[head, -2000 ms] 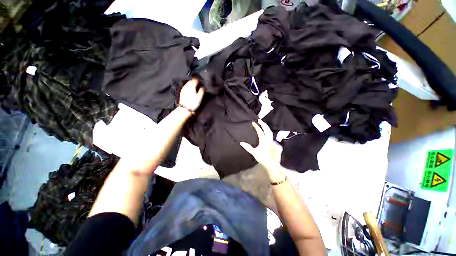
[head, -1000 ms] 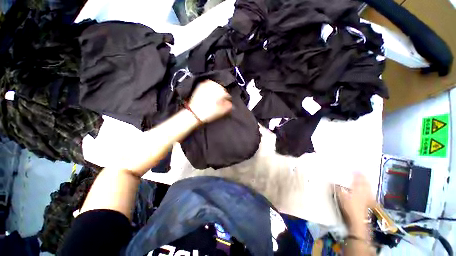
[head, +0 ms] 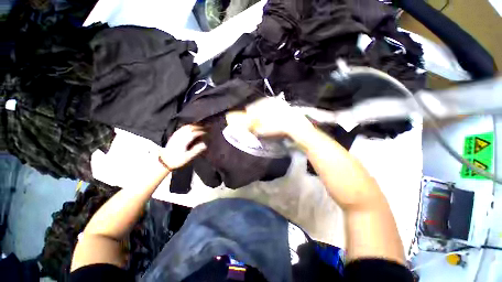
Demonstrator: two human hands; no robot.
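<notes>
A dark garment lies spread on the pale covered table in front of me, with a thin white loop at its upper left. My right hand grips the steam iron on the garment; hand and iron are blurred, and the hand covers much of the handle. My left hand rests at the garment's left edge with its fingers bent; whether it pinches the cloth is unclear.
A flat dark garment stack lies left and a crumpled dark heap lies beyond, to the right. A blurred white hose and a cable cross from the right. The iron rest is at right. Patterned garments are far left.
My right hand has gone to the table's right edge and come back over the garment with the iron. My left hand has moved from the garment's middle to its left edge.
</notes>
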